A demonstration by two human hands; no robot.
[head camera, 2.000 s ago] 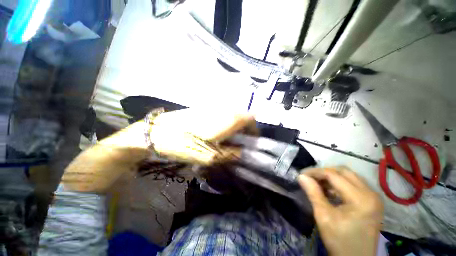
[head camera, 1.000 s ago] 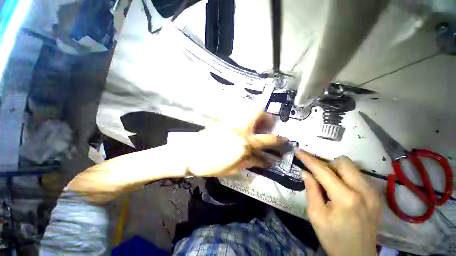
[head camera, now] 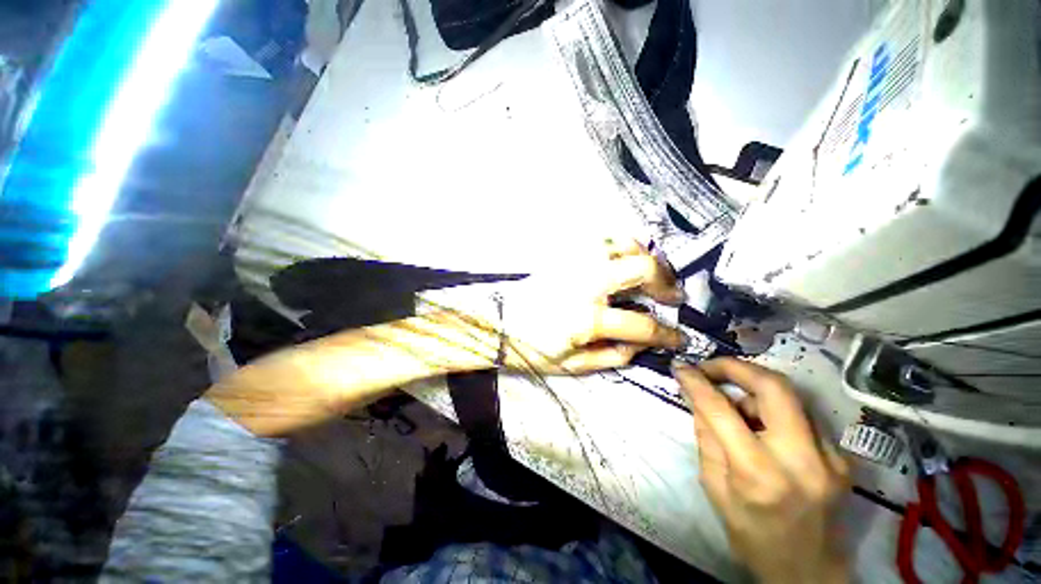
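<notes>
The clear, silver curved template (head camera: pixel 628 126) with dark slots runs from the upper middle down to the needle area. My left hand (head camera: pixel 605 314) lies palm down on the work at its lower end, fingers bent and pressing on it. My right hand (head camera: pixel 771 456) pinches the near end of the work with thumb and forefinger, close to my left fingertips. Black fabric (head camera: pixel 662 57) shows beside the template. The needle and presser foot are mostly hidden by my fingers and the machine head.
The off-white machine head (head camera: pixel 925 171) with blue lettering covers the upper right. Red-handled scissors (head camera: pixel 965 519) lie at the lower right, near a ribbed knob (head camera: pixel 870 443). A dark fabric piece (head camera: pixel 343 291) lies left of my wrist. A bright blue lamp (head camera: pixel 97 137) is at the upper left.
Both hands have brought the work from near the lap onto the table by the needle. The camera view has shifted, so the machine head and lamp show larger and the scissors sit lower.
</notes>
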